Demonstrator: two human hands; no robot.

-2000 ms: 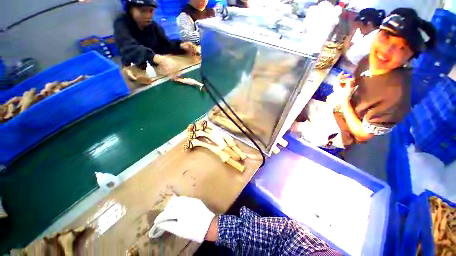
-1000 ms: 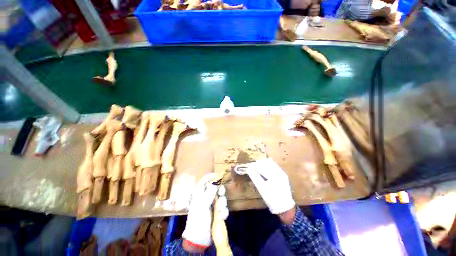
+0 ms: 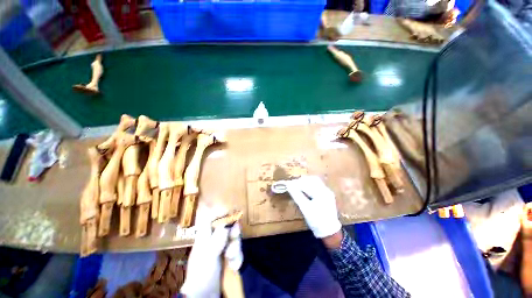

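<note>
My left hand (image 3: 205,261), in a white glove, is at the bench's front edge, closed around a tan wooden handle (image 3: 231,281). The handle's flared head points up and its lower end runs out of the frame. My right hand (image 3: 315,205), also gloved, holds a small white-rimmed oval ring (image 3: 280,187) at its fingertips over the brown-smeared work board (image 3: 268,216). The two hands are apart. Part of the handle is hidden by the left glove.
A row of handles (image 3: 166,173) lies left, a smaller group (image 3: 380,152) right. A white bottle (image 3: 261,114) stands at the green belt's edge (image 3: 175,70). A clear-sided box (image 3: 484,122) is at right. Blue totes (image 3: 420,250) sit below the bench.
My left hand and its handle have moved left and down, away from the board. My right hand stays over the board with the ring. The handles on the belt have shifted left.
</note>
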